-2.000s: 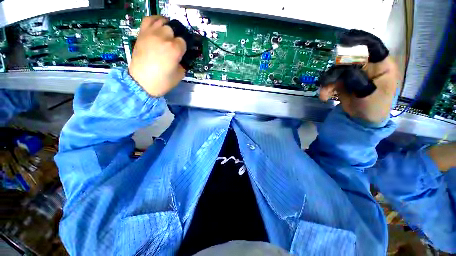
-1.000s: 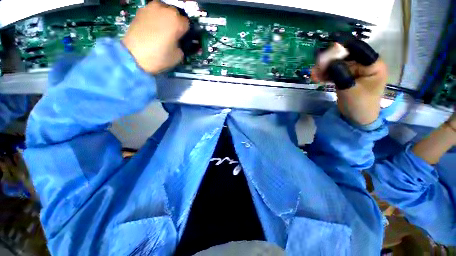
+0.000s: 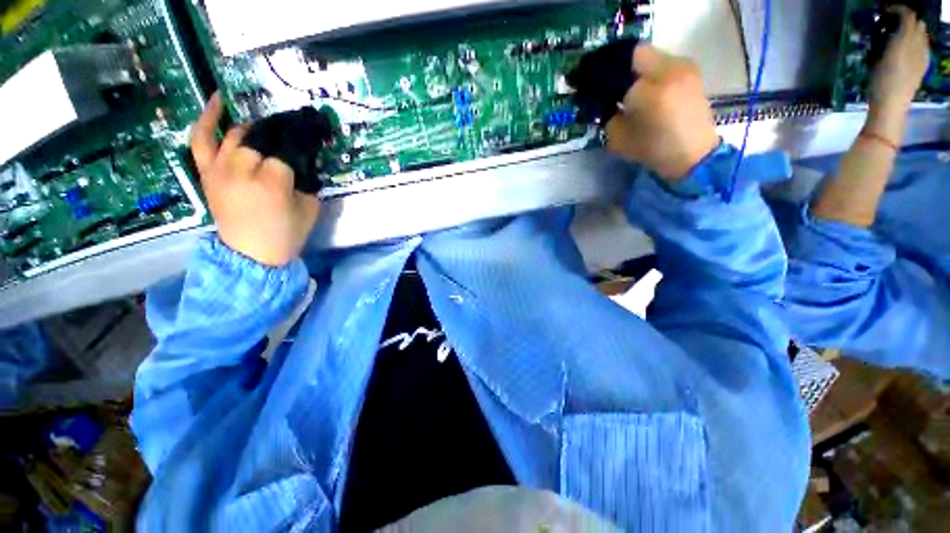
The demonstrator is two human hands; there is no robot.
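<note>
A green circuit board (image 3: 417, 120) crowded with small parts lies in front of me on a silver metal rail (image 3: 448, 198). A long white bar (image 3: 313, 19) stands along its back. My left hand (image 3: 260, 182), with black finger coverings, is at the board's near left corner, fingers curled. My right hand (image 3: 658, 109), also with black coverings, is at its right end, fingers bent down. The fingertips of both hands are hidden or blurred, and I cannot tell whether either holds anything.
A second green board (image 3: 115, 172) with a white block (image 3: 68, 99) lies to the left. A blue cord (image 3: 752, 94) hangs by my right wrist. Another person's arm (image 3: 870, 156) reaches over a board at the far right. Cardboard (image 3: 854, 396) and clutter lie below the rail.
The view has shifted, showing more of the left board. My left hand is now at the board's left corner and my right hand at its right end. The white-and-orange block in my right hand no longer shows.
</note>
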